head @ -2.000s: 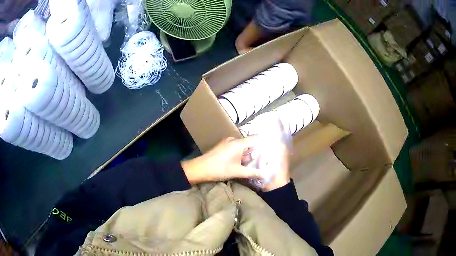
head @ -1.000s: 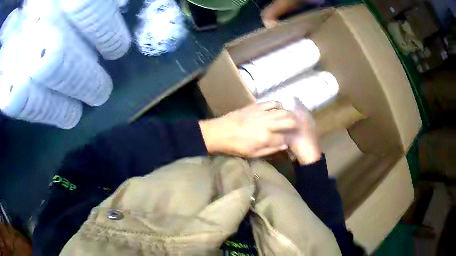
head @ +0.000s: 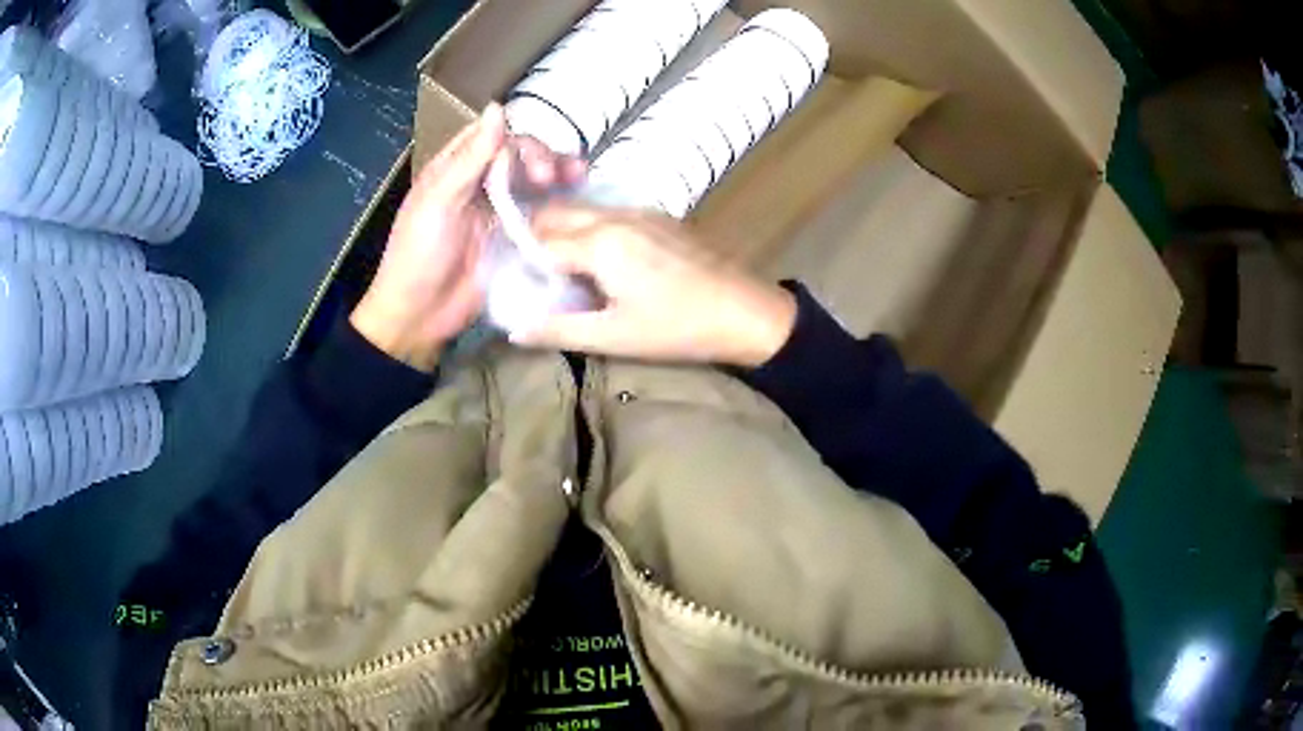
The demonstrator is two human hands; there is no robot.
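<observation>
My left hand [head: 440, 236] and my right hand [head: 650, 286] meet at the carton's near edge. Both hold a bunched clear plastic bag [head: 526, 286], blurred, with a white strip or loop between the fingers. A stack of white round parts [head: 729, 114] lies in the carton, its near end partly hidden by my right hand. Whether the bunched plastic belongs to this stack's bag I cannot tell. A second white stack [head: 615, 64] lies beside it, farther left. The open brown carton [head: 1029, 307] holds both.
More white stacks [head: 86, 329] lie on the dark green table [head: 250, 264] at left. A tangled pile of white ties [head: 260, 93] is at upper left. A brown sheet [head: 815, 122] lies inside the carton. The carton's wide flap [head: 1100, 386] spreads right.
The view has shifted, so the carton sits higher. My hands have moved apart from their overlapped position, and the bunched plastic and white strip now show between them. The other person's arm is out of view.
</observation>
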